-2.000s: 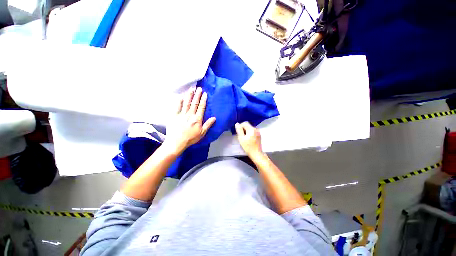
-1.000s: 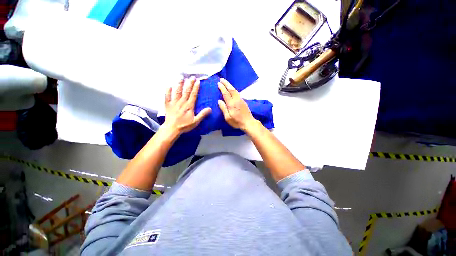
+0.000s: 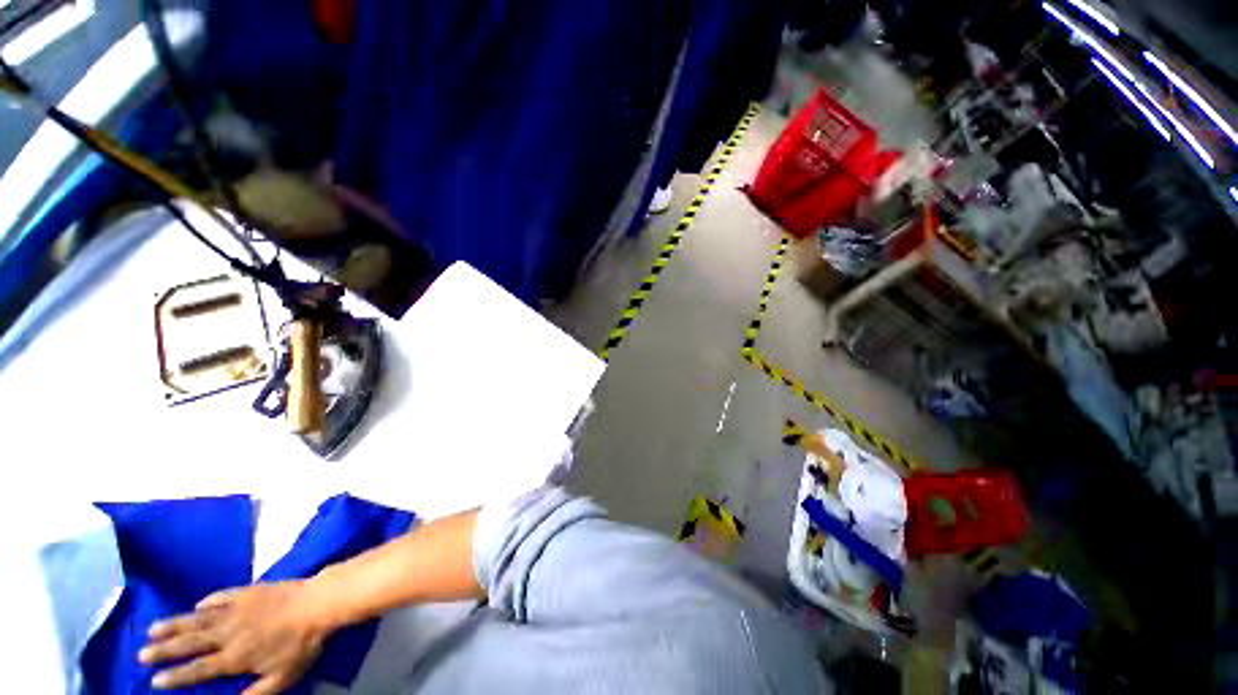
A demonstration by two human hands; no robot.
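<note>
The blue work jacket (image 3: 190, 550) lies partly spread on the white-covered table at the lower left and runs out of the bottom edge. A pale lining (image 3: 79, 584) shows at its left side. My right hand (image 3: 251, 631) lies flat on the blue cloth with its fingers apart, gripping nothing. My left hand is out of the picture. The steam iron (image 3: 319, 380) with its wooden handle rests on the table beyond the jacket, beside the iron rest (image 3: 213, 340).
Table cover (image 3: 475, 394) ends at a corner by my right arm. Dark navy garments (image 3: 462, 149) hang beyond it. A yellow hose (image 3: 122, 156) runs to the iron. On the floor stand a red basket (image 3: 817, 163), a white basket (image 3: 845, 543) and a red crate (image 3: 967, 512).
The view has swung far to the right, showing the floor and baskets. My left hand has left the picture. The blue cloth looks more spread out under my right hand.
</note>
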